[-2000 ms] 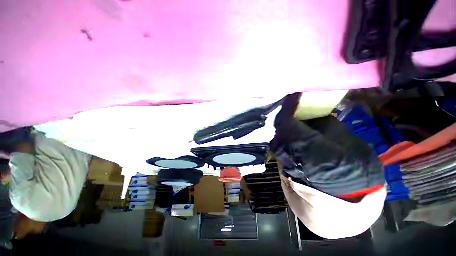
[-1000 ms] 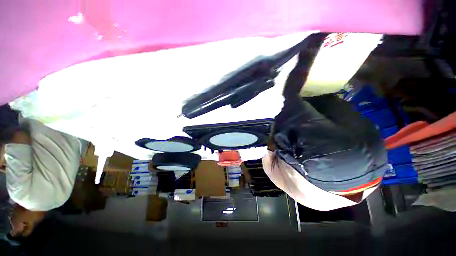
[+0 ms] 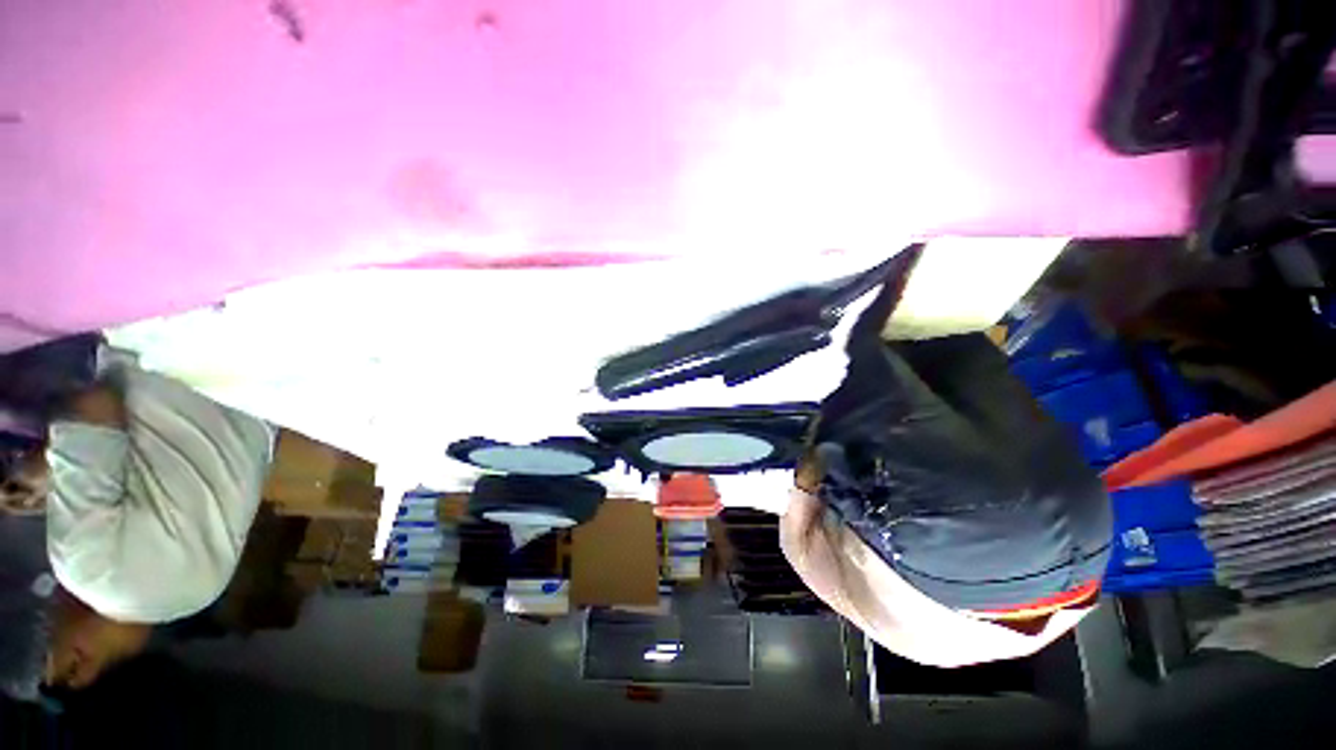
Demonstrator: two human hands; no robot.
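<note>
The picture is upside down. Neither my left hand nor my right hand shows. The pink surface [image 3: 557, 132] fills the top of the view, nearest me. A black moulded bracket with openings [image 3: 1194, 95] lies on it at the upper right, cut off by the edge. Beyond is bright white sheeting [image 3: 396, 330] with a long glossy black part [image 3: 718, 349]. A black framed panel with a pale oval centre [image 3: 709, 450] and a black-rimmed disc with a pale face [image 3: 525, 459] are farther off.
A person in a pale top [image 3: 161, 498] is at the left. Another person in dark clothing [image 3: 974, 469] is at the right, beside the long black part. A small red item [image 3: 686, 495], cartons [image 3: 615, 554], blue stacked goods [image 3: 1158, 542] and a grey stack [image 3: 1275, 513] show beyond.
The view has shifted, so the sheeting, parts and people sit lower in the picture. More of the pink surface and the black bracket shows at the top. No hand of mine has appeared.
</note>
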